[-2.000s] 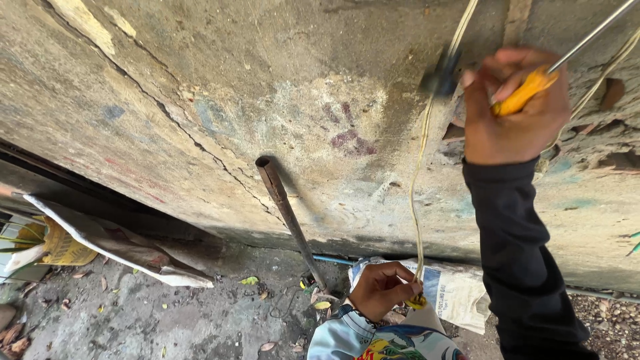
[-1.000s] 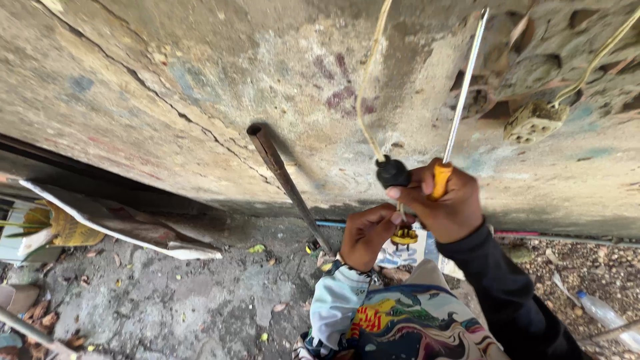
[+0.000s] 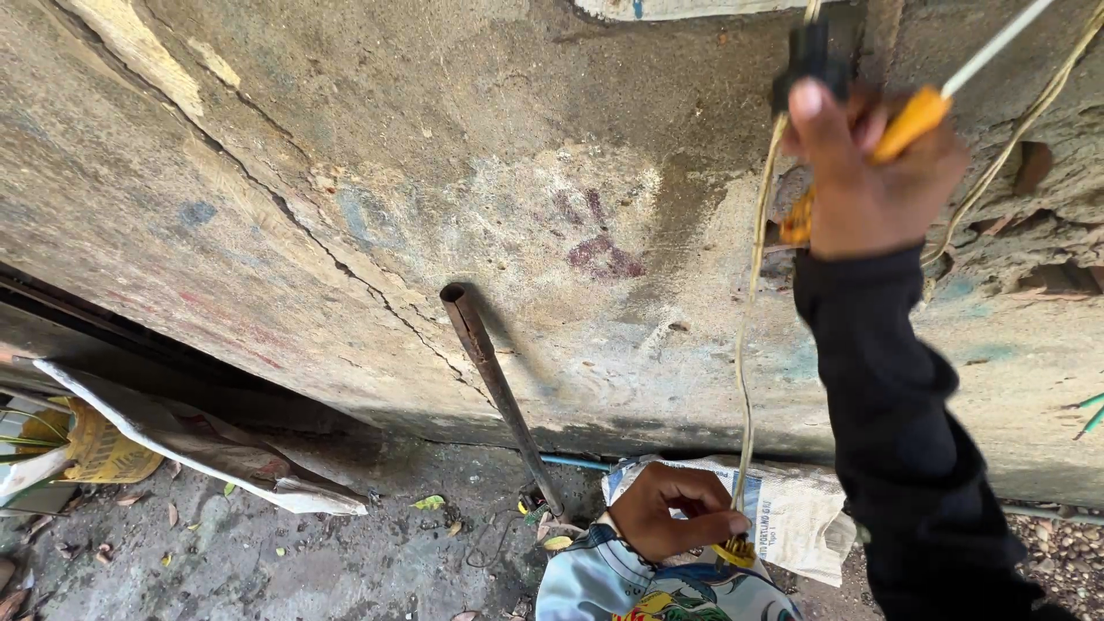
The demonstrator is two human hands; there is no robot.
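My right hand [image 3: 880,164], in a black sleeve, is high against the wall. It holds a screwdriver [image 3: 914,125] with an orange handle and a bright shaft pointing up and right, and its thumb presses a black fitting [image 3: 809,69] threaded on a pale two-strand electric cable [image 3: 749,319]. That cable runs down to my left hand [image 3: 677,513], low near my lap, which pinches its lower end. A yellow plug part [image 3: 735,550] hangs at those fingertips, partly covered. The right hand and black fitting are blurred.
A rusty metal pipe [image 3: 496,379] leans by the cracked wall [image 3: 552,233]. Another cable [image 3: 1005,155] hangs at broken masonry on the right. A printed cement sack [image 3: 802,517] lies at the wall's foot. A whitish sheet [image 3: 207,440] and yellow container [image 3: 108,444] are at the left.
One second ago both hands were close together, with the black fitting just above the yellow part. Now my right hand and the fitting are far up the cable, while my left remains low.
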